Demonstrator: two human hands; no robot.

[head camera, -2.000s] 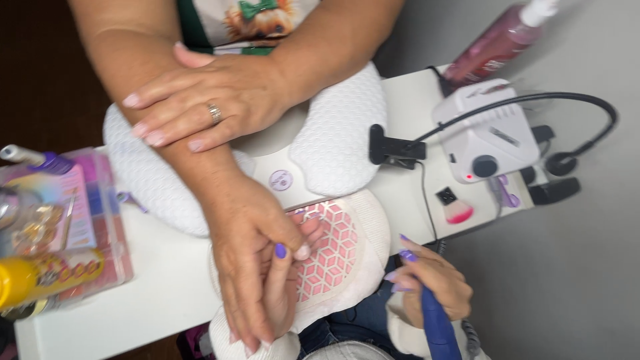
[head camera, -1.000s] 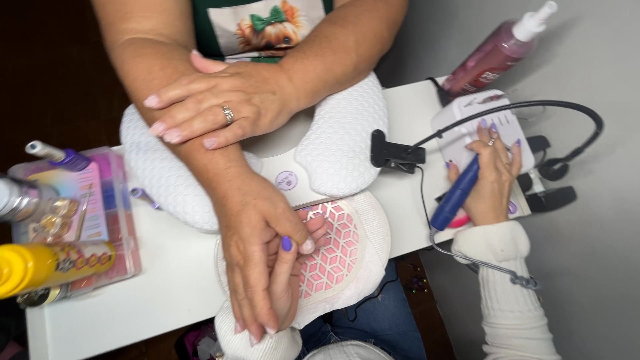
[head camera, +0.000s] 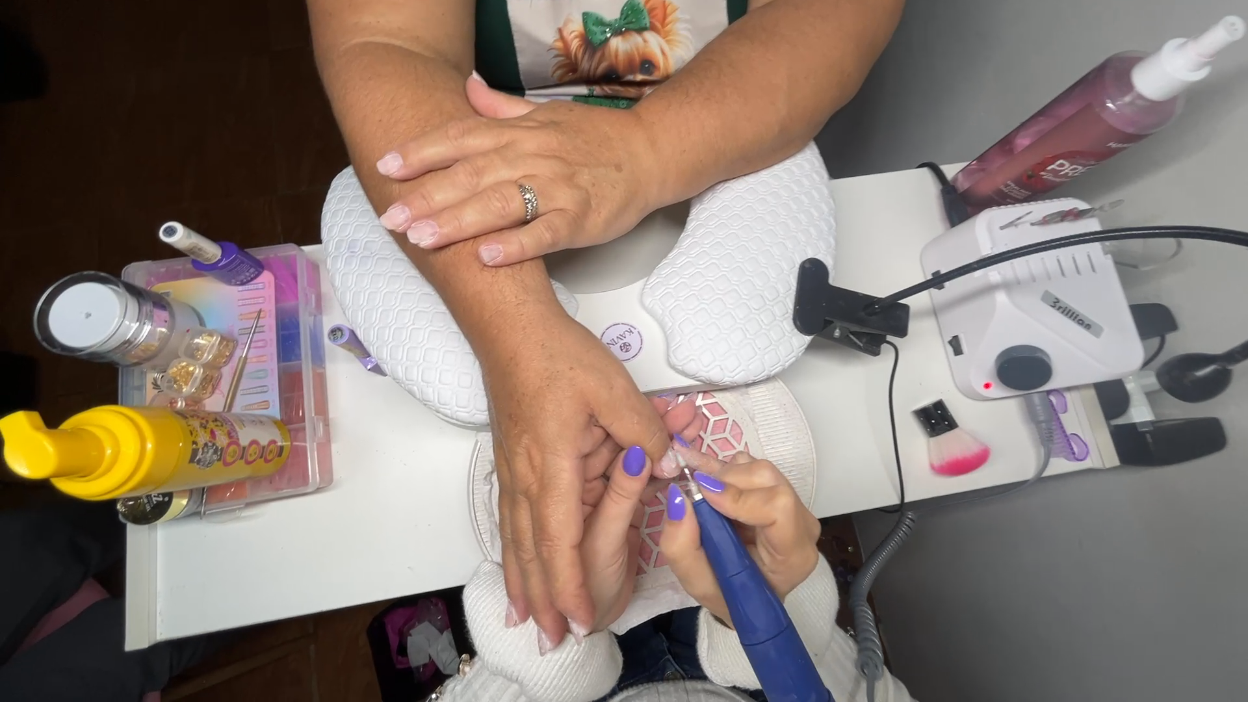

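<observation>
My right hand (head camera: 770, 531) grips a blue electric nail drill handpiece (head camera: 756, 609), its bit at the thumbnail of another person's hand (head camera: 556, 419). My left hand (head camera: 616, 536) holds that hand from beneath, my thumb with its purple nail pressing near the person's thumb. The person's other hand (head camera: 546, 180), wearing a ring, rests across their own forearm. Under the hands lies a round mat (head camera: 792, 439) with a pink and white geometric pattern. The forearms lie over a white textured cushioned armrest (head camera: 751, 263).
At right stand a white drill control unit (head camera: 1033, 331), a pink spray bottle (head camera: 1082, 136), a black lamp clamp (head camera: 848, 310) and a pink-tipped brush (head camera: 951, 439). At left are a plastic case (head camera: 314, 409), a yellow pump bottle (head camera: 166, 453), a clear jar (head camera: 93, 317) and a purple polish bottle (head camera: 229, 263).
My right hand was at the drill control unit a second ago. It has moved left with the handpiece to the person's thumb. My left hand still holds the person's hand.
</observation>
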